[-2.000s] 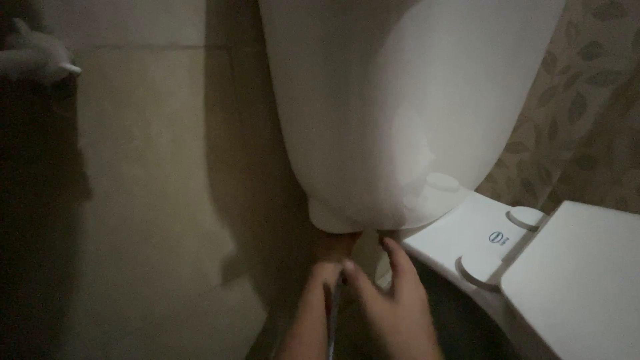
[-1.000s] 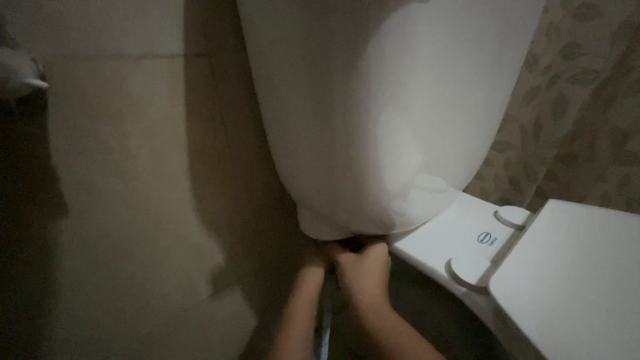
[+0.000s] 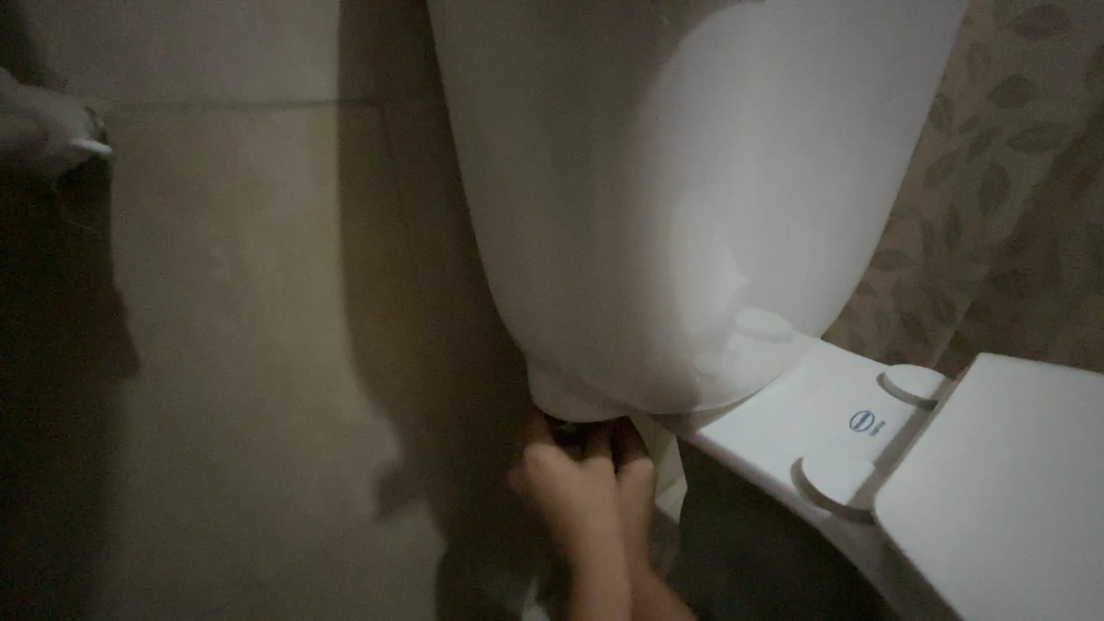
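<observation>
Both hands reach up to the underside of a white ceramic toilet cistern (image 3: pixel 604 216), at its lower rim. My left hand (image 3: pixel 565 483), blurred, has its fingers bent up under that rim. Close against it on the right is my right hand (image 3: pixel 634 483), partly covered by the left, with its fingertips also beneath the rim. A small dark gap with a faint glint shows between the fingers. Whatever they touch or hold there is hidden by the cistern and the hands.
Right of the hands is the toilet's white rear deck (image 3: pixel 802 414) with round hinge caps and the white lid (image 3: pixel 1000 483). Tiled floor (image 3: pixel 233 285) lies left, partly in shadow. A whitish object (image 3: pixel 52 129) is at the far left. A leaf-patterned wall (image 3: pixel 975 155) stands behind.
Two seconds ago my right hand was apart from the left with its fingers spread; now the two are close together under the cistern. A thin hose-like line beside the wrists showed earlier.
</observation>
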